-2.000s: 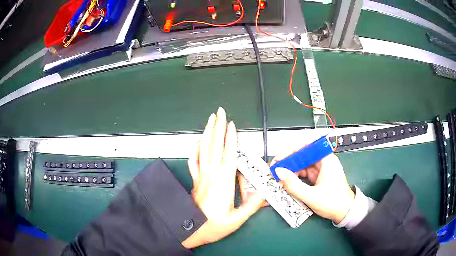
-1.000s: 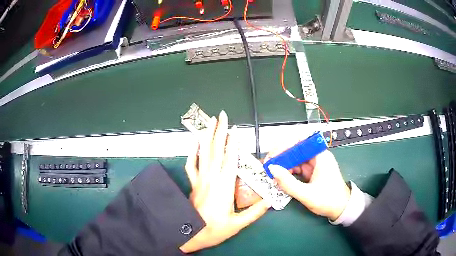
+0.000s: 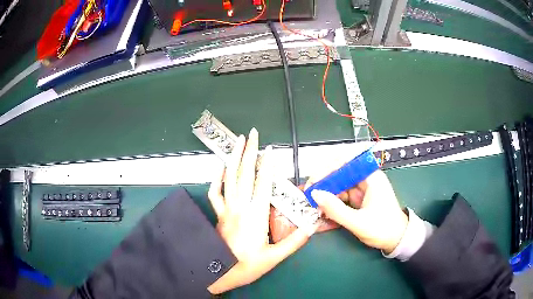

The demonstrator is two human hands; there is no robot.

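A flat silver-grey strip module (image 3: 217, 138) with round parts lies slanting from upper left to lower right, over an orange-brown contact plate (image 3: 283, 226) that shows at its lower edge. My left hand (image 3: 239, 216) lies across the middle of the strip and holds it, fingers pointing forward. My right hand (image 3: 365, 213) holds the bright blue test probe (image 3: 345, 176) near the strip's lower right end; whether its tip touches is hidden. A thin red wire (image 3: 325, 87) runs from the probe to the back. A black cable (image 3: 290, 105) runs down to the plate.
Black strips lie at left (image 3: 82, 211), right of centre (image 3: 438, 150) and at the right edge (image 3: 517, 187). A grey strip (image 3: 269, 59) lies beyond the white rail (image 3: 146, 171). A pale narrow strip (image 3: 353, 93) lies under the wire. A red bin (image 3: 51, 36) and metal post (image 3: 387, 22) stand behind.
The strip has slid up and left under my left hand, so its upper end now shows beyond the fingers and more of the plate is uncovered. The whole view has shifted slightly.
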